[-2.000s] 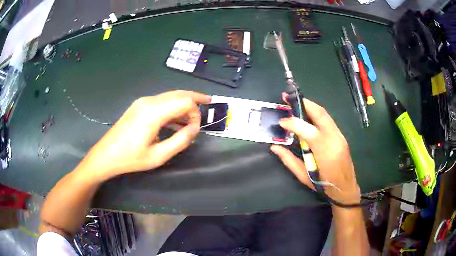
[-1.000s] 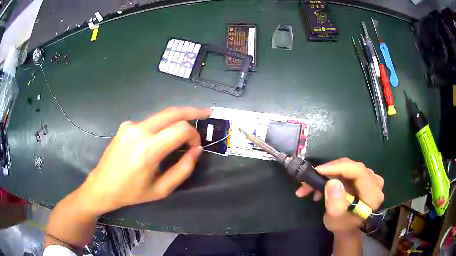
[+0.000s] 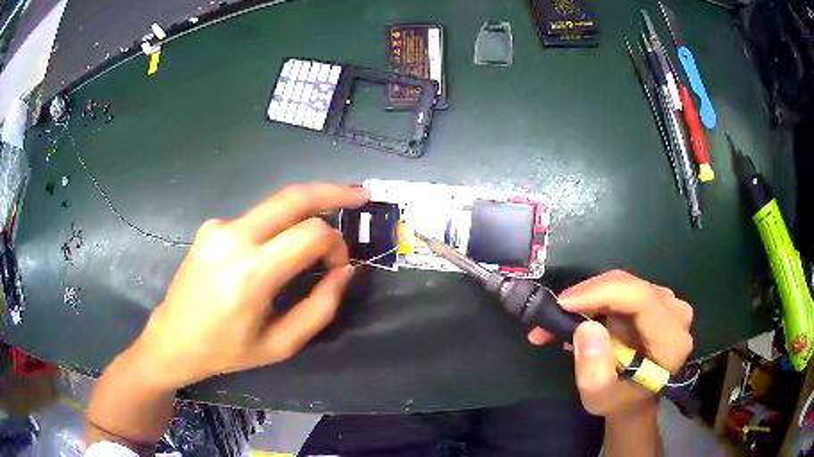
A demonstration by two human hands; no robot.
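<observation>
The phone board in its white-rimmed housing (image 3: 435, 264) lies flat on the green mat, red parts at its right end beside a grey rectangle. The dark display module (image 3: 370, 234) lies at its left end, with the orange-gold flex cable (image 3: 404, 237) at its edge. My left hand (image 3: 259, 277) pinches the thin solder wire (image 3: 379, 259) between thumb and finger; its index fingertip touches the housing's top left corner. My right hand (image 3: 625, 335) holds the soldering iron (image 3: 527, 299) by its black and yellow grip. The iron's tip is at or just right of the flex cable; contact is unclear.
The front housing with keypad (image 3: 303, 95) partly overlaps a battery (image 3: 415, 54). A clear lens (image 3: 493, 45) and black cards (image 3: 568, 22) lie behind. A red-handled screwdriver (image 3: 693, 134), blue tool (image 3: 696, 87) and green electric screwdriver (image 3: 787, 281) lie right. Small screws (image 3: 71, 241) lie left.
The iron first swung from pointing away, over the housing's right end, down to the board. Since then its tip has moved slightly left, closer to the flex cable. My left hand still holds the wire.
</observation>
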